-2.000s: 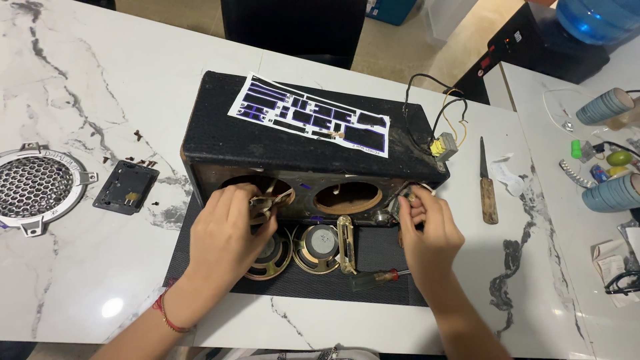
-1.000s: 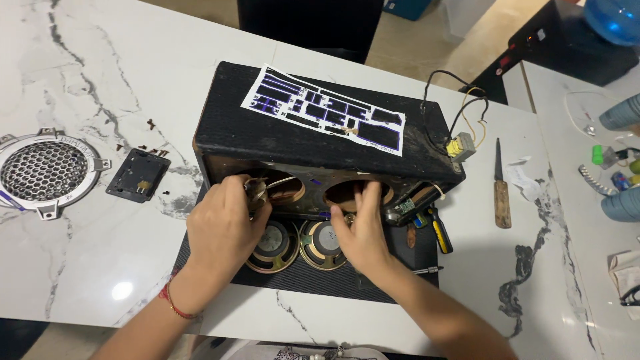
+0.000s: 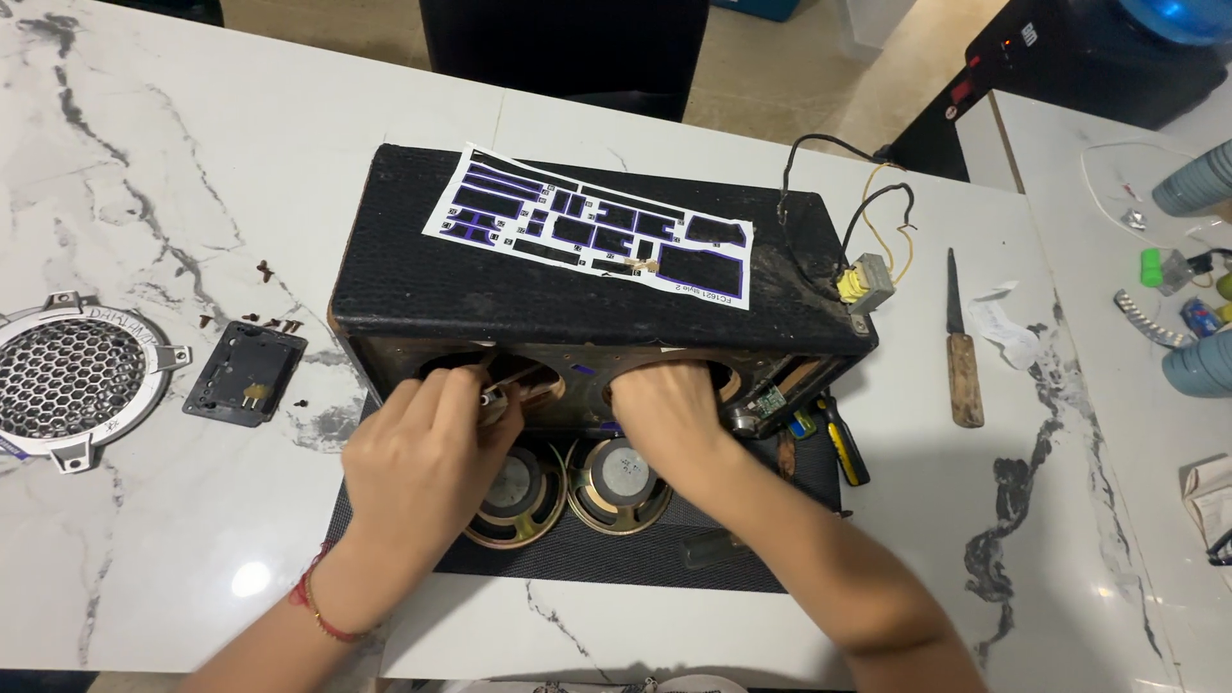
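A black speaker cabinet [image 3: 597,298] lies on the marble-patterned table with its two round openings facing me. My left hand [image 3: 423,452], a red string bracelet at its wrist, is at the left opening and pinches a small part with wires, whose kind I cannot tell. Through the right opening goes my right hand [image 3: 674,414]; its fingers are hidden inside. Two round speaker drivers [image 3: 515,491] [image 3: 624,474] rest magnet side up on a black mat below. A small circuit board [image 3: 767,399] shows at the cabinet's right end. On the top lies a cut-out template sheet [image 3: 587,231].
A transformer [image 3: 864,281] with loose wires sits at the cabinet's right corner. Further right lies a wooden-handled knife [image 3: 964,380]; a yellow-black tool [image 3: 842,443] is nearer. At left are a speaker grille [image 3: 72,375], a black plastic plate [image 3: 245,371] and several screws [image 3: 263,271].
My right hand has moved left from the cabinet's right end, where it was two seconds ago, and into the right opening. My left hand stays at the left opening.
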